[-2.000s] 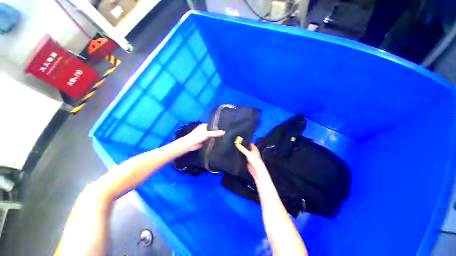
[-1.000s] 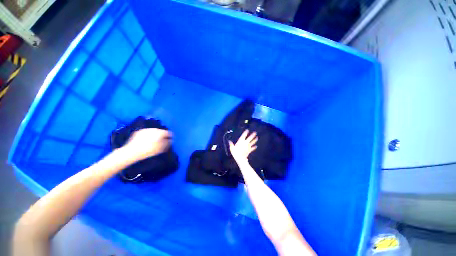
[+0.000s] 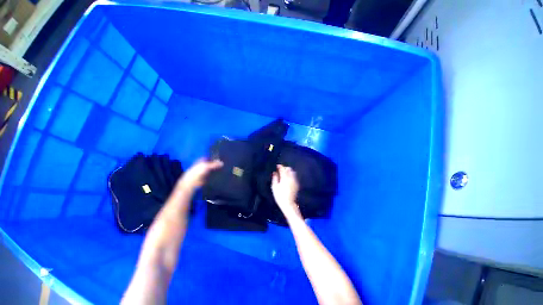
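Observation:
Black sewn pieces lie in a large blue bin point(image 3: 381, 149). My left hand point(image 3: 205, 170) is at the left edge of a black piece point(image 3: 229, 179) with a small pale label and a thin light edge line, its fingers on the cloth. My right hand point(image 3: 285, 183) is at the black pile point(image 3: 312, 179) on the right, fingers curled on the cloth; part of that grip is hidden and blurred. A separate black stack point(image 3: 140, 193) with a pale label and a curved light edge lies at the left of the bin.
The bin's gridded wall point(image 3: 89, 125) is on the left and its rim surrounds the work. A grey cabinet point(image 3: 494, 131) with a round lock stands close on the right. A white frame point(image 3: 21, 56) is at the top left, with yellow-black floor tape below it.
My left hand has left the left stack and moved right to a labelled black piece, which now lies nearer the middle. My right hand's spread fingers have curled in.

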